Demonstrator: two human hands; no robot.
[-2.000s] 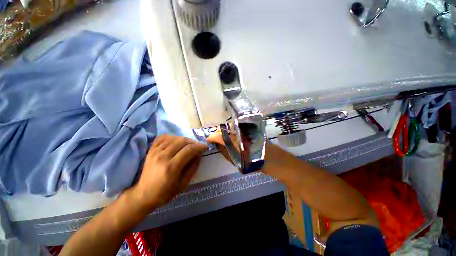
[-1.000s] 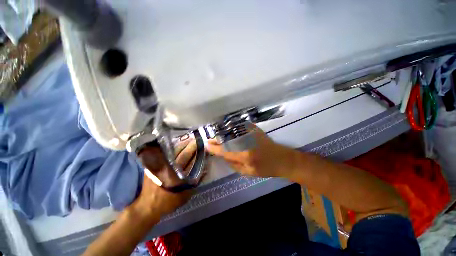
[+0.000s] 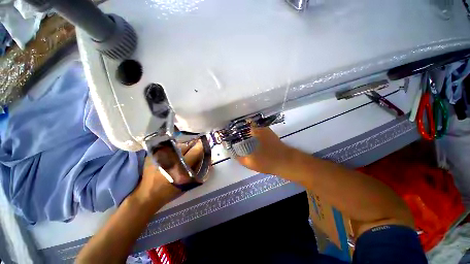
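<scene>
The white sewing machine head (image 3: pixel 206 62) fills the upper middle. My left hand (image 3: pixel 161 178) is under its front end, behind the shiny thread take-up guard (image 3: pixel 178 165); its fingers are mostly hidden. My right hand (image 3: pixel 260 152) is at the chrome tension fittings and ribbed grey knob (image 3: pixel 242 146); its fingertips are hidden behind them, so I cannot tell what it holds. The light blue garment fabric (image 3: pixel 56 149) lies in loose folds on the table, left of the head and beside my left wrist.
The grey ruler-marked table edge (image 3: pixel 227 195) runs along the front. Thread snips (image 3: pixel 385 102) lie at the right. Scissors with red-orange and green handles (image 3: pixel 425 116) hang at the right end. A ribbed grey lamp arm (image 3: pixel 111 35) is above the head. Red plastic (image 3: pixel 435 193) lies below.
My left hand has moved from the fabric's right edge to behind the guard. My right hand has shifted from behind the guard to the tension knob. The camera view has shifted.
</scene>
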